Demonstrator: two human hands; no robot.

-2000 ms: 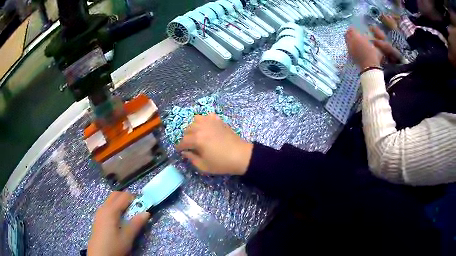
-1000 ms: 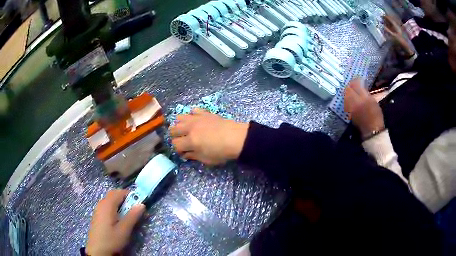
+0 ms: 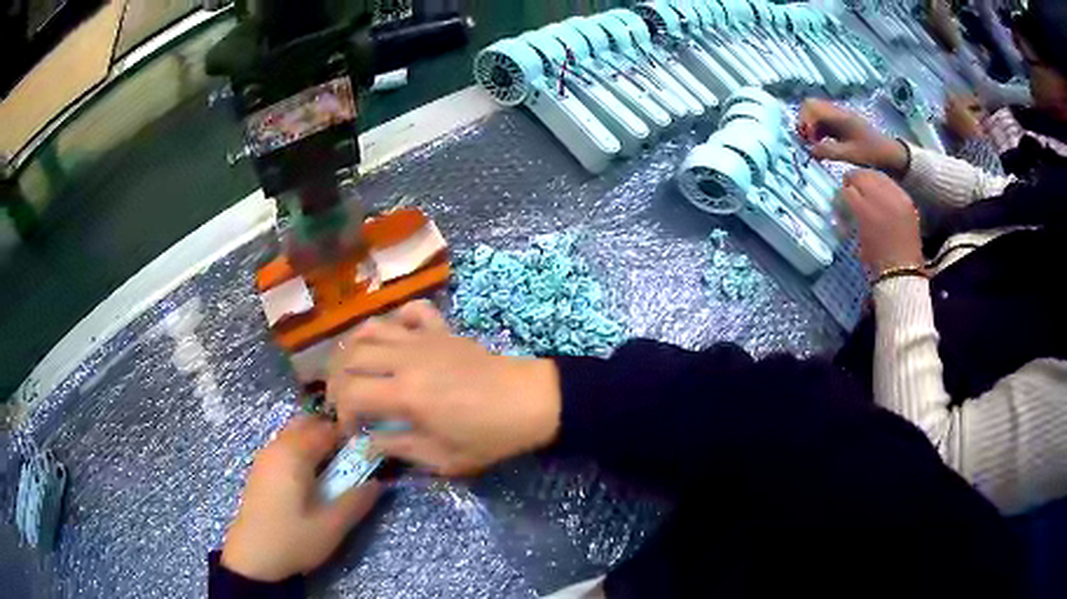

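Observation:
My left hand [image 3: 287,503] grips the neck end of a light-blue fan head [image 3: 351,466] low in front of the press. My right hand [image 3: 439,392] lies over the fan head and covers most of it; it is slightly blurred. Whether its fingers hold a small piece is hidden. The orange press fixture [image 3: 351,281] with pale pads stands just behind my hands, under the dark green press [image 3: 307,129]. A heap of tiny light-blue connector pieces [image 3: 538,293] lies right of the fixture.
Joined fans [image 3: 573,123] lie in overlapping rows at the back, with another stack [image 3: 766,211] nearer. A smaller heap of pieces [image 3: 731,272] lies beside it. A neighbouring worker's hands [image 3: 883,222] are at right. Handle parts [image 3: 41,497] lie far left.
My right hand has moved from the heap of pieces left and down onto the fan head. The view has shifted, so the press appears further right. The neighbour's hands have moved to the near fan stack.

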